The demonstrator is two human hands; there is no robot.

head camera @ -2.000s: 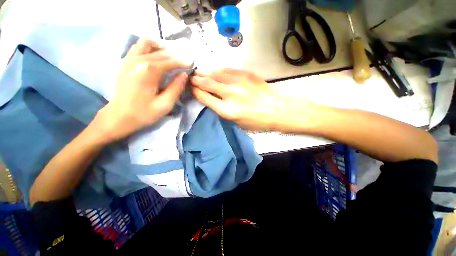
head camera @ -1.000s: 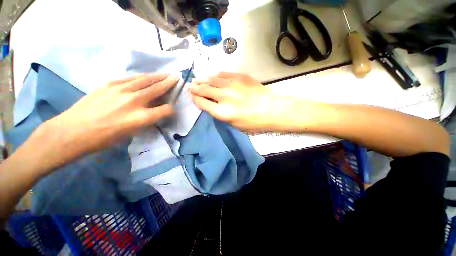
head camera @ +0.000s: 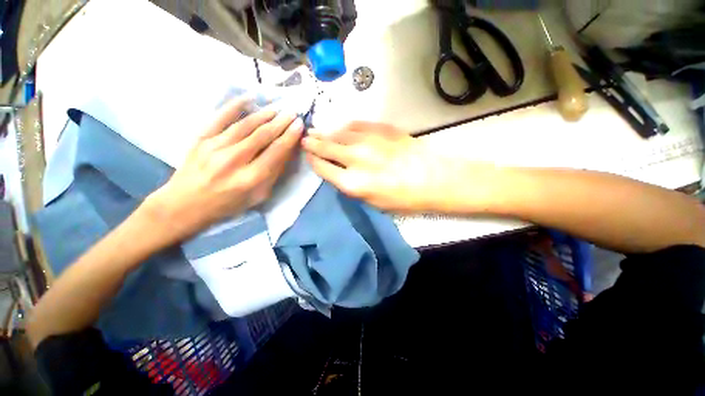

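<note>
Blue-grey cloth [head camera: 340,251] with paler faces lies bunched on the white table and hangs over its front edge. A pale patch [head camera: 240,274] with a darker blue strip hangs below my left hand. My left hand [head camera: 240,158] lies on the cloth, fingers together, fingertips just in front of the needle area. My right hand [head camera: 371,166] presses the cloth beside it, fingertips nearly touching the left ones. A small dark blue fold [head camera: 309,120] shows between the fingertips. The blue knob [head camera: 326,59] is above them on the sewing machine [head camera: 247,31].
A round metal bobbin [head camera: 362,78] lies right of the knob. Black scissors [head camera: 478,66], a wooden-handled awl [head camera: 570,89] and slim dark tools [head camera: 624,97] lie further right. Blue lattice crates [head camera: 185,360] stand below the table edge; another crate [head camera: 550,286] is at right.
My left hand has moved in from the left onto the cloth by the fold. My right hand stays near the fold. The pale patch hangs flatter, and the camera view has shifted slightly.
</note>
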